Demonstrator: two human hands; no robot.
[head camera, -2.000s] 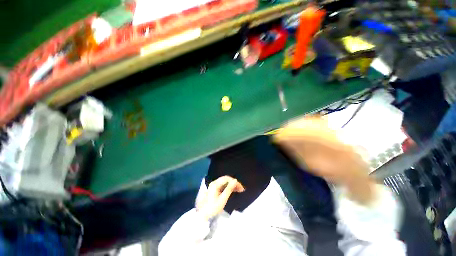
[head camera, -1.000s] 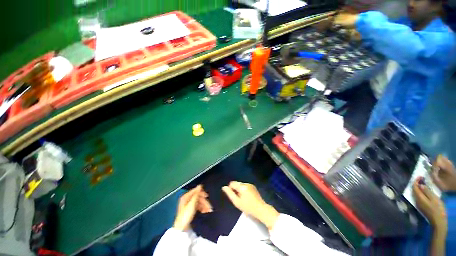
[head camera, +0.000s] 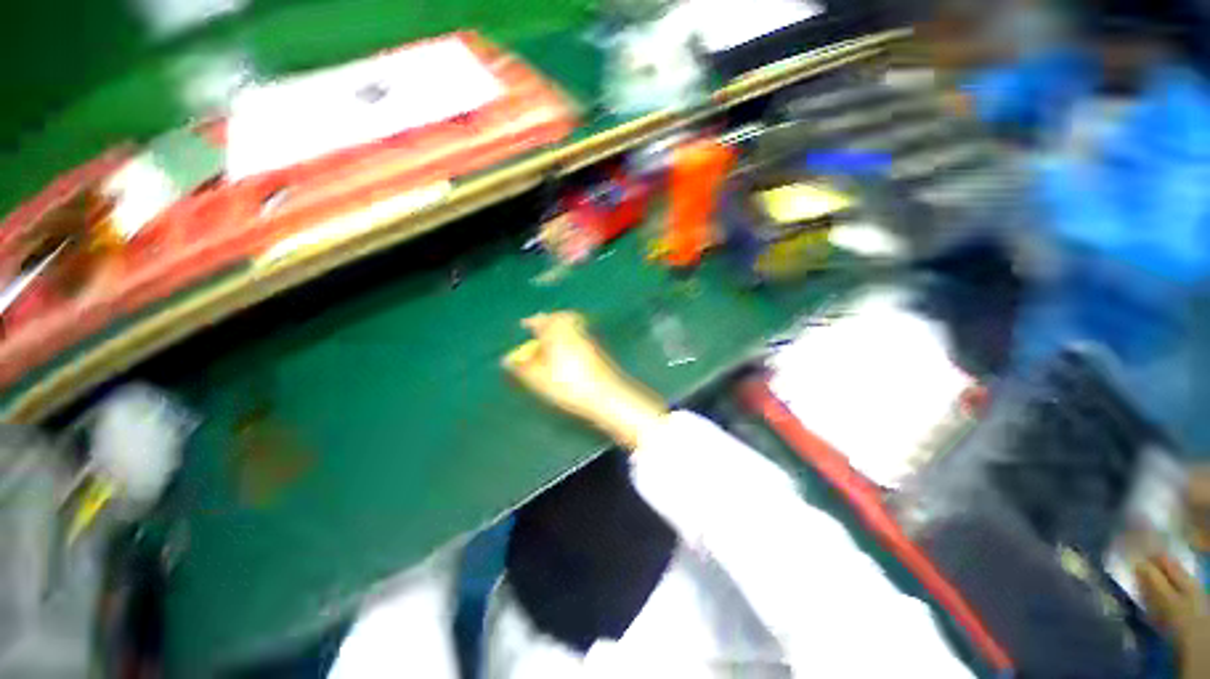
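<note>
The frame is blurred. My right hand reaches over the middle of the green mat, with its fingers bent down at the spot where the small yellow pieces lay. The hand hides that spot, so I cannot tell whether the fingers hold a piece. My left hand is not in view; only a white sleeve shows at the bottom edge. A thin silver sliver, perhaps tweezers, lies on the mat right of my right hand.
Amber pieces lie left on the mat. An orange screwdriver, red bin and yellow-blue box stand rear right. A salmon tray is on the shelf. White paper covers a red-edged tray at right, near a person in blue.
My right hand has moved from above my lap forward onto the mat, over the yellow pieces. My left hand, seen above my lap before, is out of view.
</note>
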